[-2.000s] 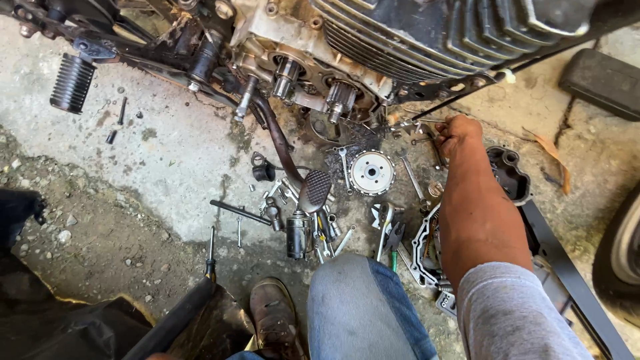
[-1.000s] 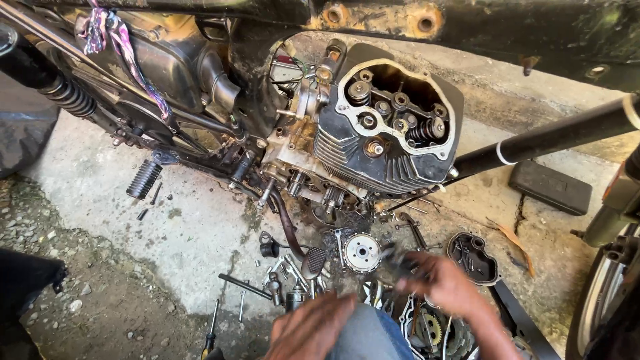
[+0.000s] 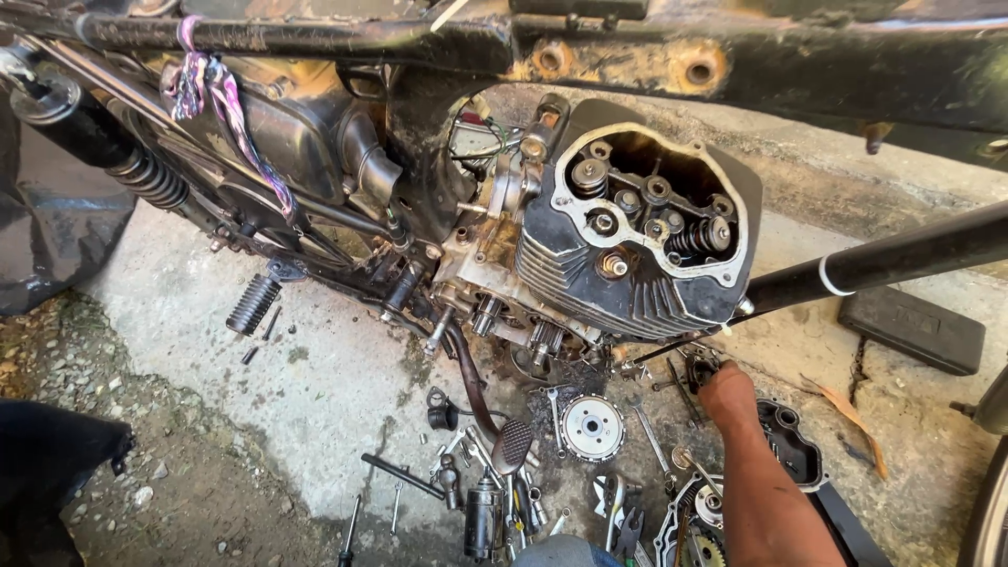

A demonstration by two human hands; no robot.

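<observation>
My right hand (image 3: 726,390) reaches down to the concrete right of the engine, its fingers at a small dark metal part (image 3: 701,368); whether they grip it cannot be told. My left hand is out of view. Left of my right hand, a round clutch plate assembly (image 3: 592,428) lies flat between two wrenches, one a combination wrench (image 3: 650,435). Above stands the motorcycle engine, its cylinder head (image 3: 630,276) uncovered with valve springs showing. Two splined shafts stick out below the crankcase (image 3: 488,272). A dark engine cover (image 3: 791,449) lies beside my right forearm.
The brake pedal (image 3: 513,446) hangs over sockets, a hammer (image 3: 450,480) and a cylindrical starter motor (image 3: 483,520). Pliers (image 3: 630,531) and a ratchet (image 3: 613,508) lie near my knee. A black case (image 3: 911,331) rests at right. The frame tube (image 3: 787,67) crosses the top.
A second ago both hands were low in view, the right one around a dark part. Now my right hand is farther forward on the ground and my left has left view. The view tilted up from the first frame.
</observation>
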